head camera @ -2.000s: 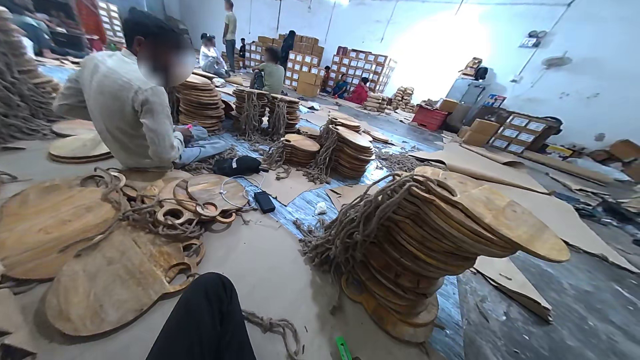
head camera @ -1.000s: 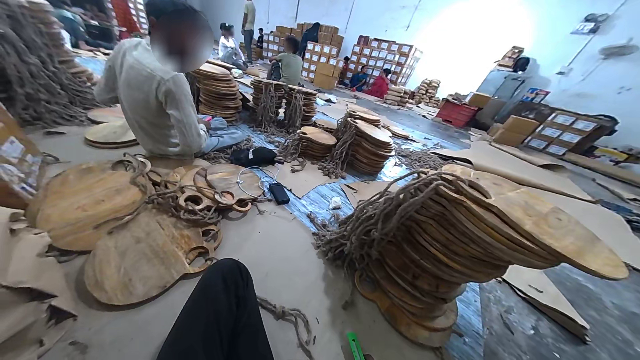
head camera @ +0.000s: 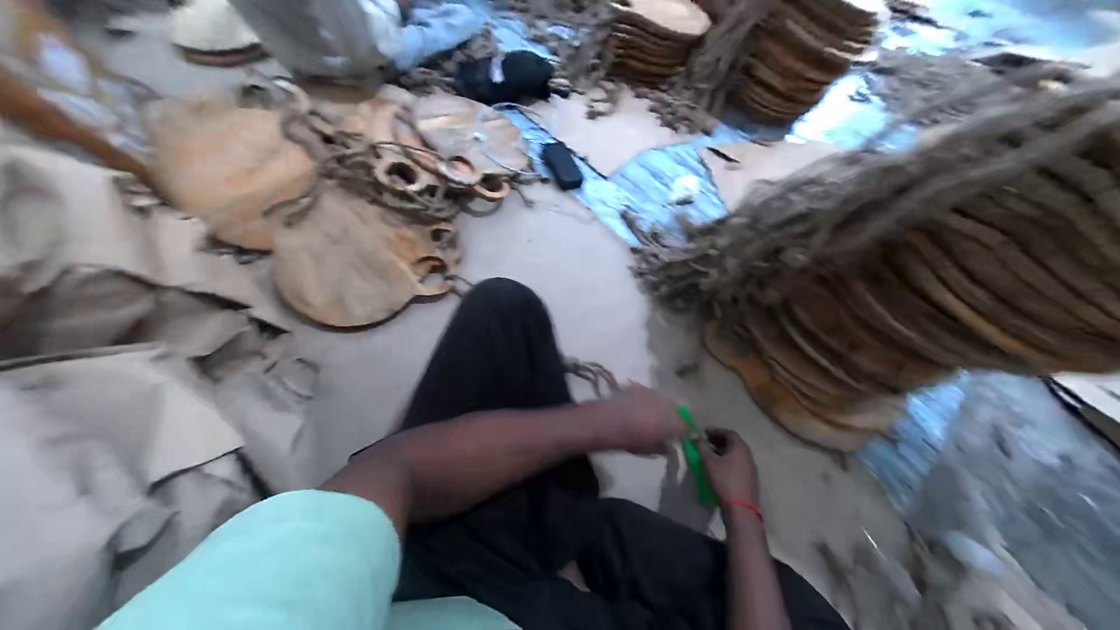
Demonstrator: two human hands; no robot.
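Note:
My left hand, blurred, reaches across from the left over my black trousers, below a mint-green sleeve. Close to its right is my right hand, fingers curled, with a red thread on the wrist. A bright green tool or strip shows between the two hands; whether either one grips it is not clear, nor what is between the fingertips. A short piece of rope lies just beyond the left hand. On the right leans a tall stack of wooden boards with grey-brown rope hanging along it.
Round wooden boards with ring-holed handles and rope lie at left, before a seated person. Crumpled brown paper covers the floor at left. A black device and more board stacks stand farther off.
Both my hands have come into view near the green thing, which lay on the floor at the lower edge in the earlier frames. The view has tilted down.

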